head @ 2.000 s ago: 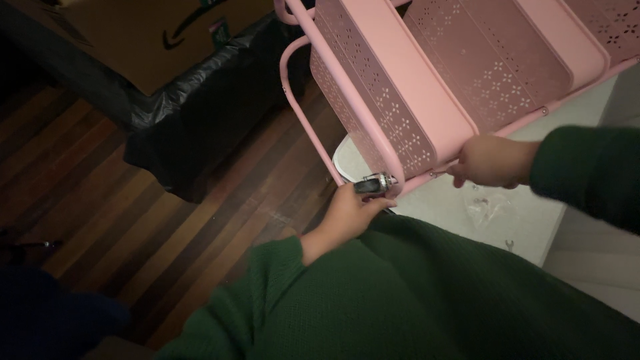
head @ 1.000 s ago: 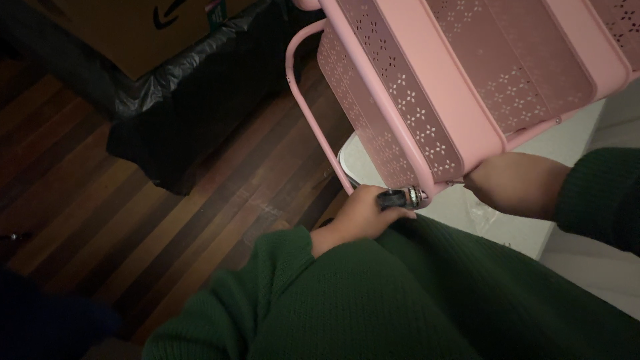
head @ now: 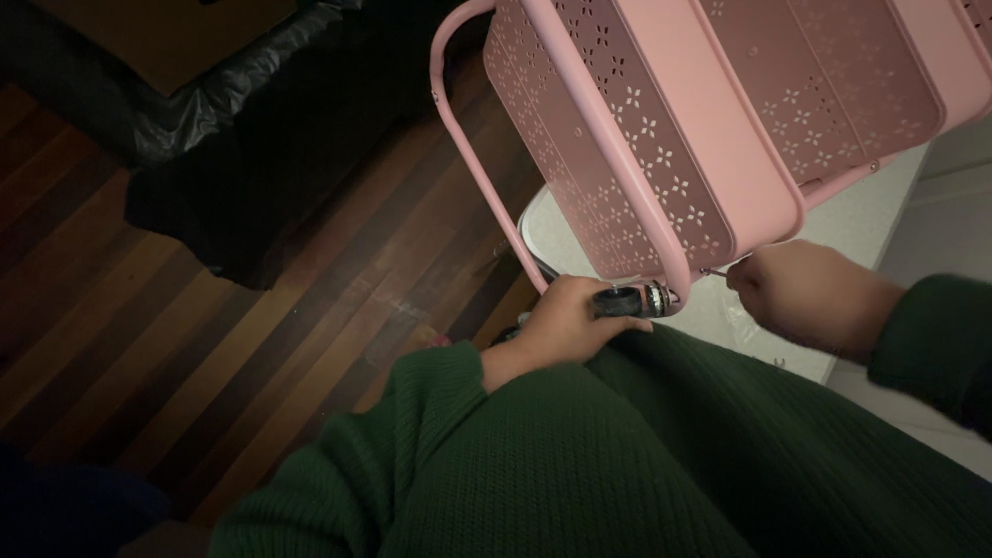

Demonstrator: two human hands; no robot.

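Note:
A pink metal cart [head: 744, 132] with flower-pattern perforated baskets and a tubular frame lies tilted across the upper right. My left hand [head: 570, 322] is closed around a black caster wheel [head: 618, 302] at the frame's lower corner. Just right of that corner, my right hand [head: 798, 287] grips a thin metal tool [head: 716, 272], whose tip meets a screw on the lower pink tube. Most of the tool is hidden in the fist, so its kind cannot be told. Another screw [head: 875, 167] sits farther along the tube.
Beneath the cart is a white surface [head: 798, 341] with a clear plastic bag [head: 742, 322] and a small metal piece [head: 780, 362]. Black plastic sheeting [head: 209, 170] lies at the upper left on the striped wooden floor [head: 325, 310]. Dark blue fabric [head: 70, 496] shows at lower left.
The right hand has turned at the screw, its fist now in a different pose. The left hand stays on the caster. The view has shifted somewhat.

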